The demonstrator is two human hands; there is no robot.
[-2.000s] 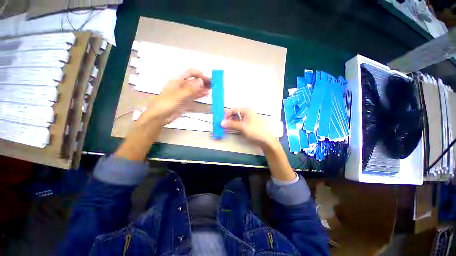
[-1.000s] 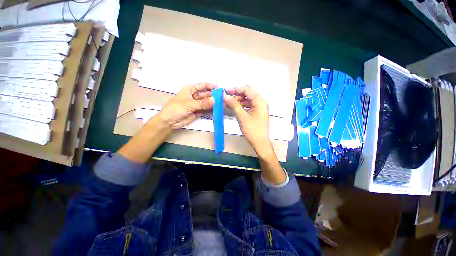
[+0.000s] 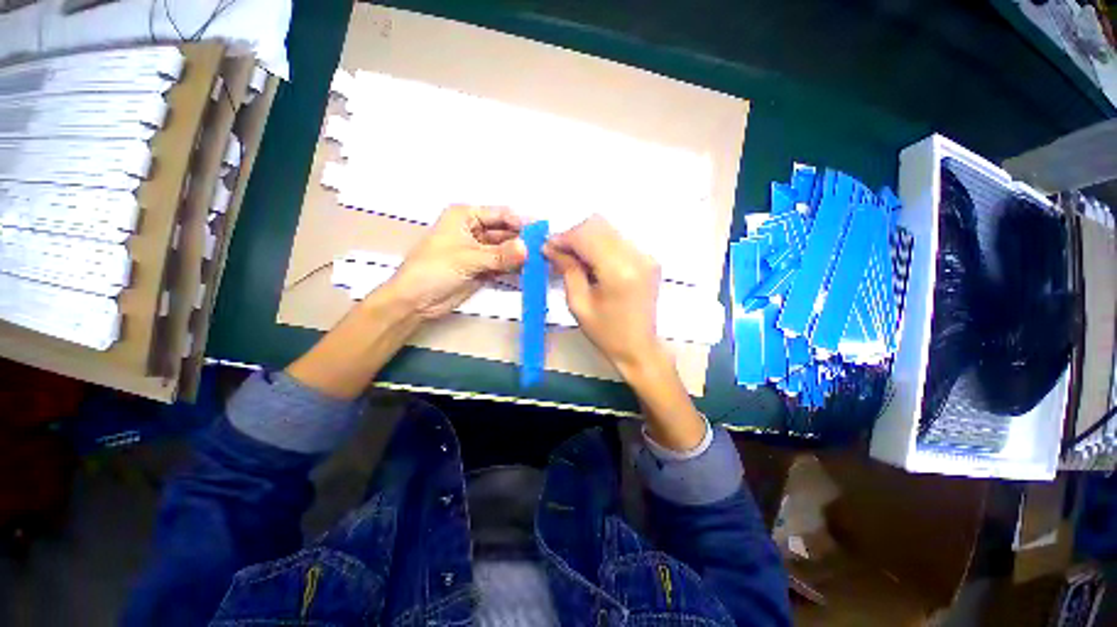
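Observation:
A blue strip (image 3: 534,312) hangs upright in front of me, its top end between both hands. My left hand (image 3: 459,260) pinches the top end from the left. My right hand (image 3: 609,288) has its thumb and fingertips at the same end from the right. Long white pieces (image 3: 423,141) lie side by side on a tan cardboard sheet (image 3: 321,233). One more white piece (image 3: 681,316) lies lower on the sheet, partly behind my hands. A thin dark lead shows at its left end. Any lead at my fingertips is too small to tell.
A fanned pile of blue strips (image 3: 823,276) lies right of the sheet. Beyond it stands a white tray (image 3: 909,423) with a glossy black bundle (image 3: 998,306). Stacked cardboard with white pieces (image 3: 74,202) is at left. An open carton (image 3: 900,527) sits below the bench at right.
My right hand has moved from the strip's lower part to its top end, beside my left. The strip hangs a little lower, and the board and pile have shifted slightly in view.

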